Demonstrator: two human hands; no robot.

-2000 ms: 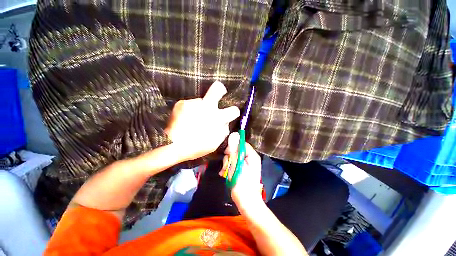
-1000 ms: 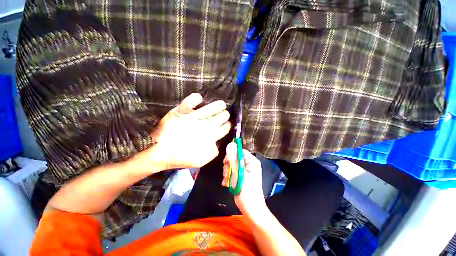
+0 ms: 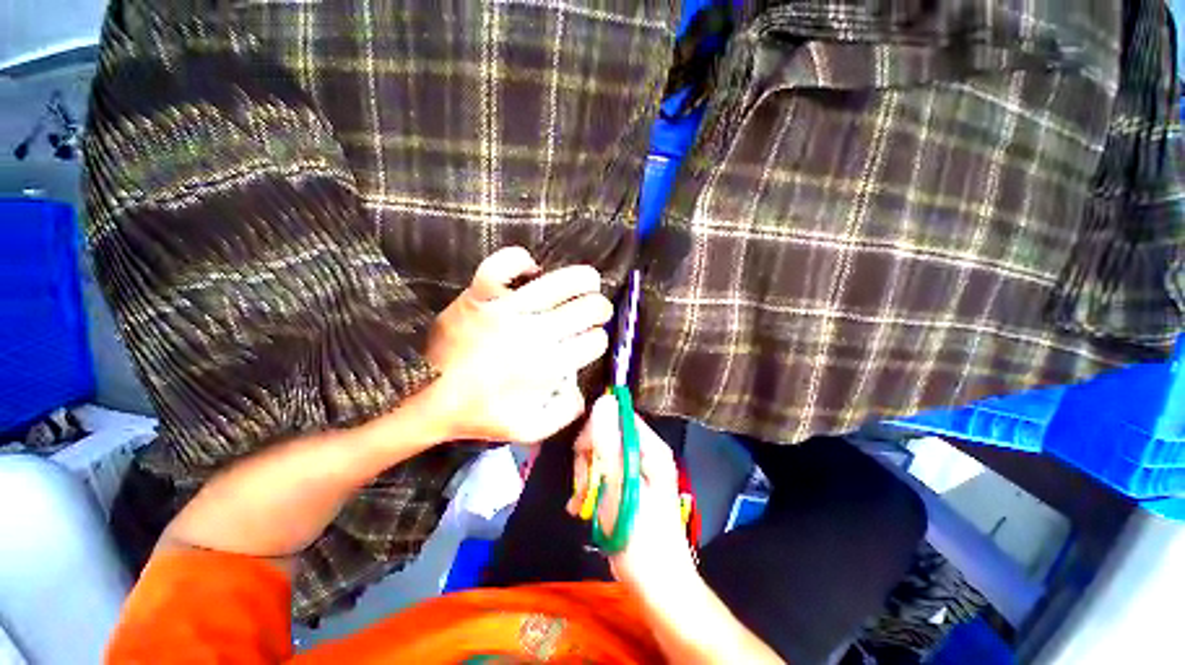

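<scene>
Brown plaid cloth with cream check lines lies in two parts, a left piece and a right piece, with a narrow gap between them. My left hand rests on the lower edge of the left piece, its fingers bent over cloth beside the gap. My right hand holds scissors by their green and yellow handles. The silver blades point away from me into the gap, at the edges of the cloth. The blade tips are hard to make out against the dark cloth.
Rippled, pleated-looking plaid cloth hangs at the left. Blue crates show at the right, at the left edge and through the gap. My dark-clothed legs are below the cloth. Black patterned cloth lies low at the right.
My left hand's fingers have bent from a more spread pose. The scissors sit slightly lower, nearer me, than two seconds ago. More blue shows in the gap.
</scene>
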